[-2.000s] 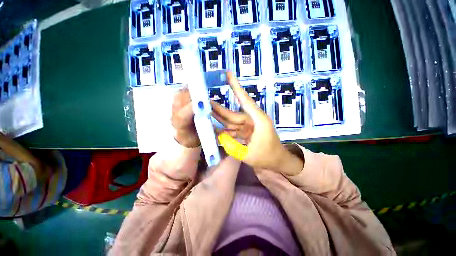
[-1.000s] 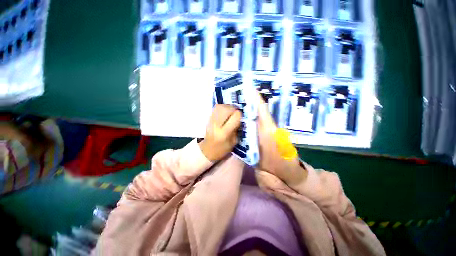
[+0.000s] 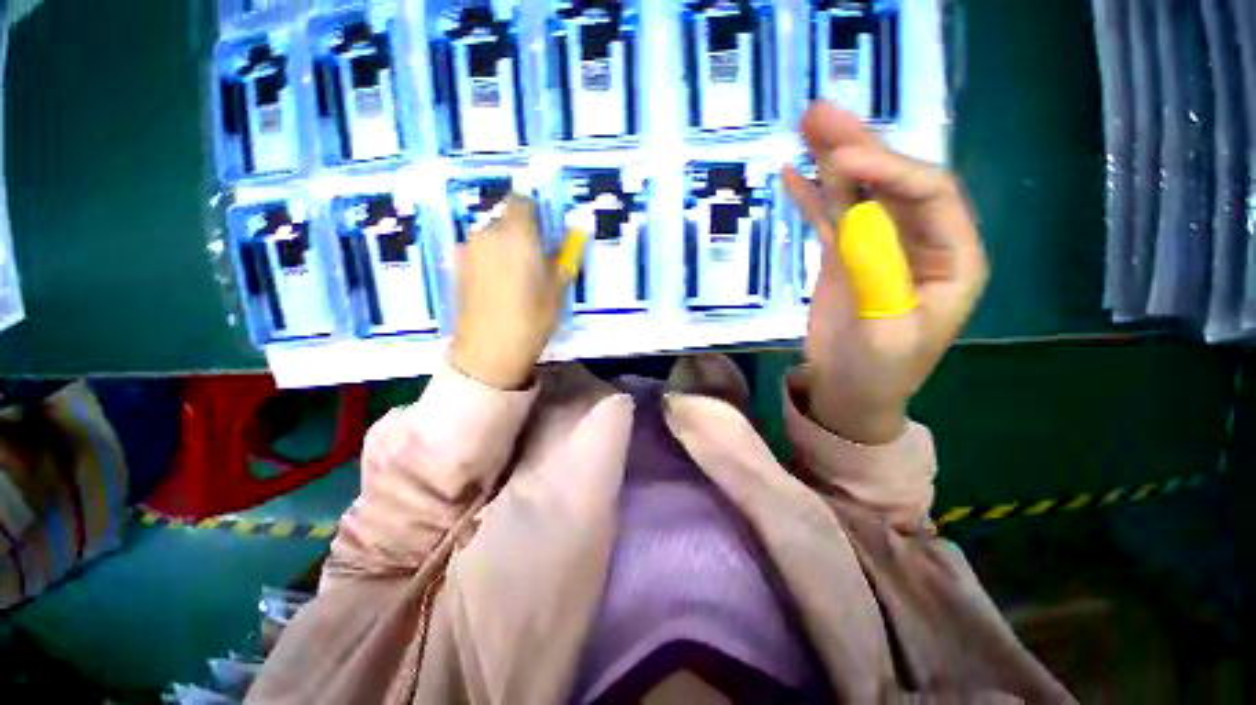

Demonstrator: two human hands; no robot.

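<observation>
A large tray (image 3: 620, 336) on the green bench holds rows of palm-sized blister-packed units (image 3: 602, 255) with black and white faces and pale-blue rims. My left hand (image 3: 510, 296) is over the third unit from the left in the nearest row and covers much of it; a yellow finger cot shows on it. Whether its fingers grip that unit is hidden. My right hand (image 3: 895, 262) is raised over the tray's right end, fingers apart and empty, with a yellow finger cot. It hides most of the nearest row's right-end unit.
Stacked shiny grey trays (image 3: 1185, 179) stand at the right on the green bench (image 3: 1026, 165). A white tray edge shows at the far left. Below it are a person's striped clothing (image 3: 55, 482) and a red stool (image 3: 227, 448). Yellow-black tape crosses the floor.
The unit held between my hands is out of them, and my hands have moved apart. Units now lie at the nearest row's left end, where white liner showed. The tray appears further left in view.
</observation>
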